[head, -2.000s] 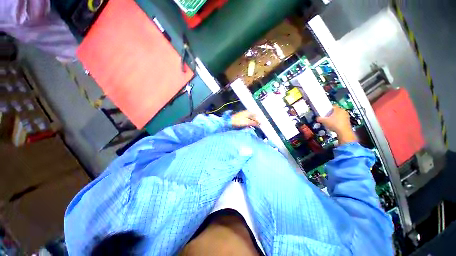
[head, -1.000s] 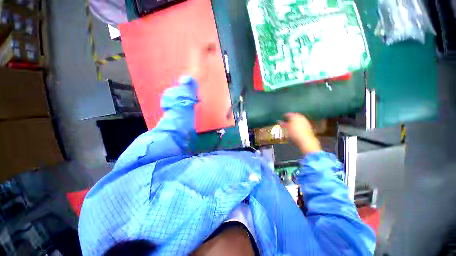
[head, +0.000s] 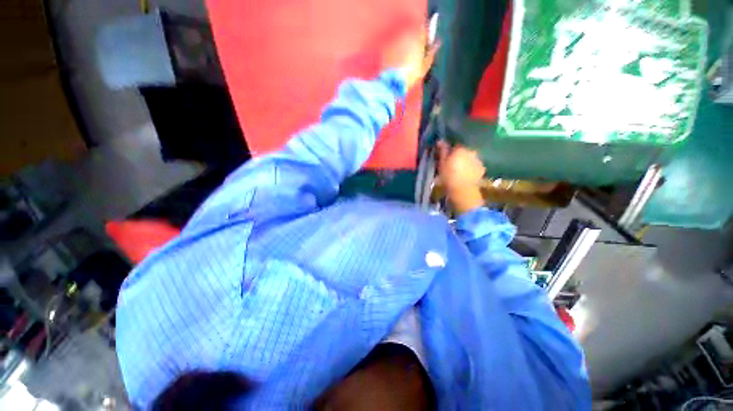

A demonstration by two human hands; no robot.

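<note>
My left hand [head: 411,63] is blurred over the right edge of the red mat [head: 305,72]. Its fingertips are beside a white pen-like object [head: 434,29]; I cannot tell if they touch it. My right hand [head: 463,172] is low over the near edge of the green work area, fingers bent, close to a thin dark tool [head: 435,120] that looks like cutters. Whether it grips the tool is unclear. A green circuit board [head: 522,96] lies solder side up at the upper right, its middle washed out by glare, with a red support [head: 492,88] showing at its left.
Metal rails [head: 572,261] with part of a board beside them are at the right of my right sleeve. A brownish tray [head: 526,191] lies behind my right hand. Another metal strip [head: 641,195] is at the bench's right. Dark equipment stands on the floor at left.
My left hand has moved from the red mat's middle to its right edge. My right hand has moved left towards the dark tool. The view has shifted, so mat and board sit differently in it.
</note>
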